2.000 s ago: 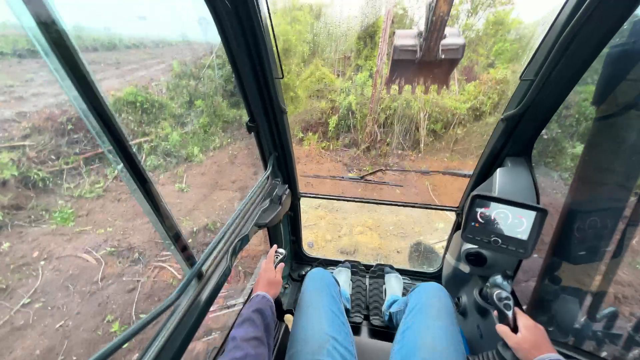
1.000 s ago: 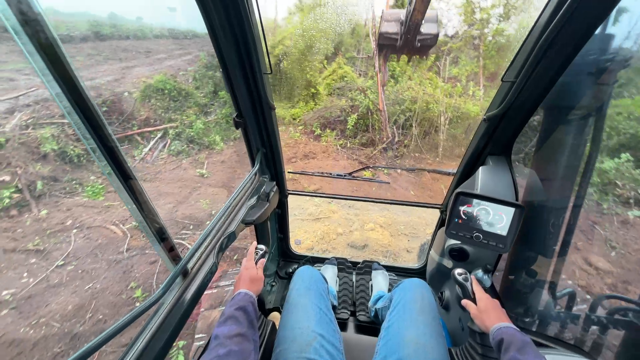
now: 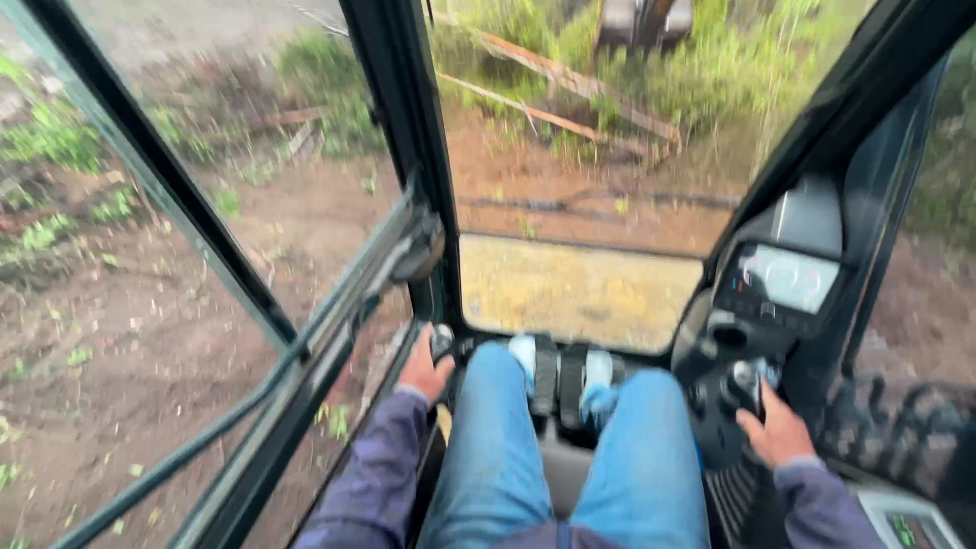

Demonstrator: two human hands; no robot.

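My left hand [image 3: 425, 367] grips the left joystick [image 3: 441, 341] beside my left knee. On the right, my right hand [image 3: 776, 428] is closed around the right joystick [image 3: 743, 381], below the monitor [image 3: 781, 280] on its console. The excavator bucket [image 3: 644, 23] shows at the top edge of the front window, partly cut off and blurred. Under it, fallen trunks [image 3: 560, 76] lean at a slant among green brush. My feet rest by the two black foot pedals [image 3: 570, 385] between my knees.
Left of the cab, bare brown soil [image 3: 152, 335] holds scattered leaves and branches, with shrubs [image 3: 328, 91] farther off. A black cab pillar [image 3: 400, 114] and a handrail [image 3: 229, 427] stand at my left. A yellowish lower window [image 3: 572, 290] lies ahead of my feet.
The trunk that stood upright near the bucket now lies slanted to the right. Both hands stay on the joysticks. The view has tilted down.
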